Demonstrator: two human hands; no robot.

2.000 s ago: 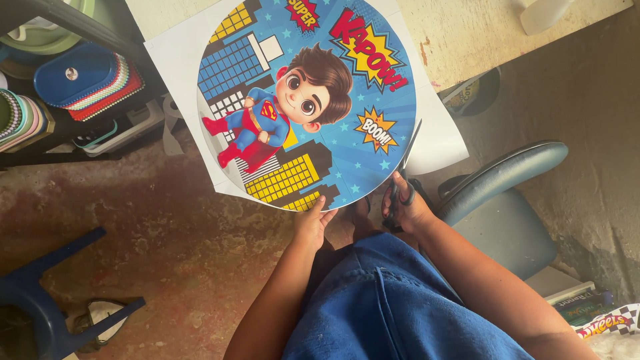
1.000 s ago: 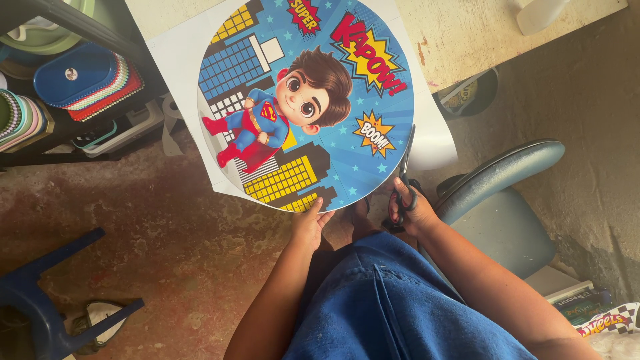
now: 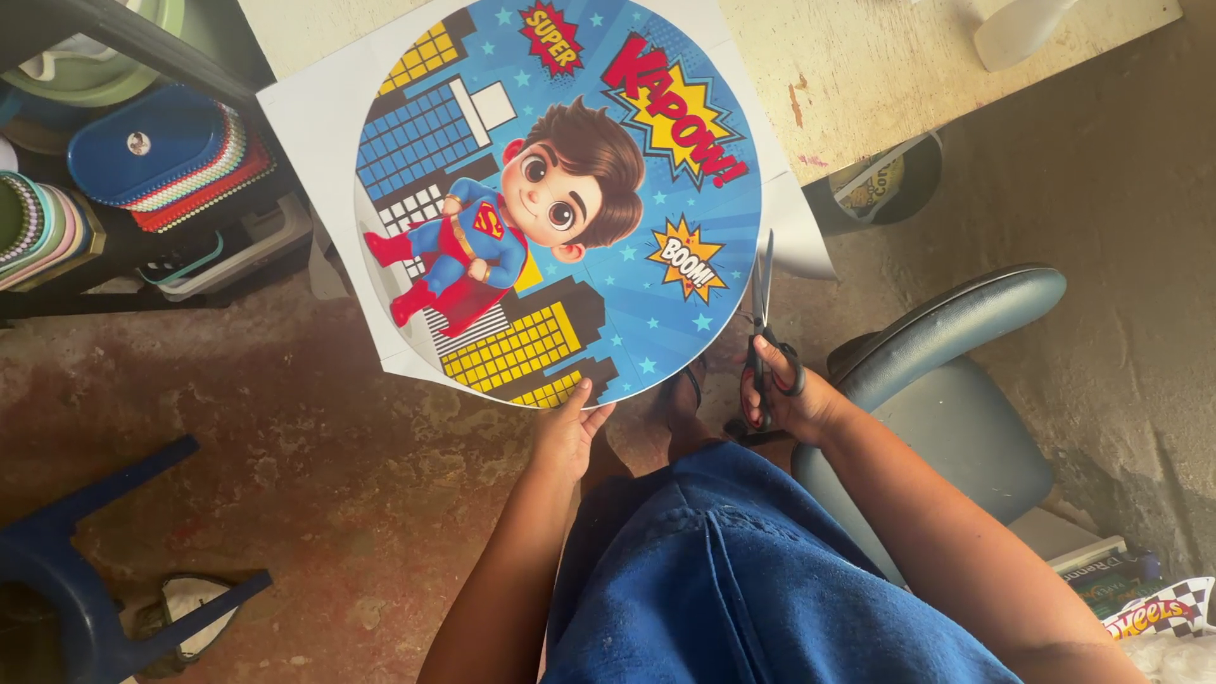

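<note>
A printed sheet (image 3: 437, 228) with a round superhero cartoon picture lies partly on the table and juts over its front edge. White margin remains around the left and upper sides of the circle, while the lower right edge is trimmed along the print. My left hand (image 3: 567, 432) pinches the circle's bottom edge, thumb on top and fingers underneath. In my right hand (image 3: 793, 394) is a pair of scissors (image 3: 763, 304) with black handles; its blades point up along the circle's right edge, by the white margin that curls down.
The pale, worn wooden table (image 3: 874, 85) holds a translucent bottle (image 3: 1021, 33). A grey-blue padded chair (image 3: 959, 427) stands at right, near a bucket (image 3: 879, 185). Stacked trays (image 3: 142, 147) fill the shelf at upper left. A blue plastic stool (image 3: 71, 560) is at lower left.
The scissors' blades have moved slightly away from the print's right edge, and more of them shows. The white margin at right hangs lower and shows less than two seconds ago. My left hand keeps its hold.
</note>
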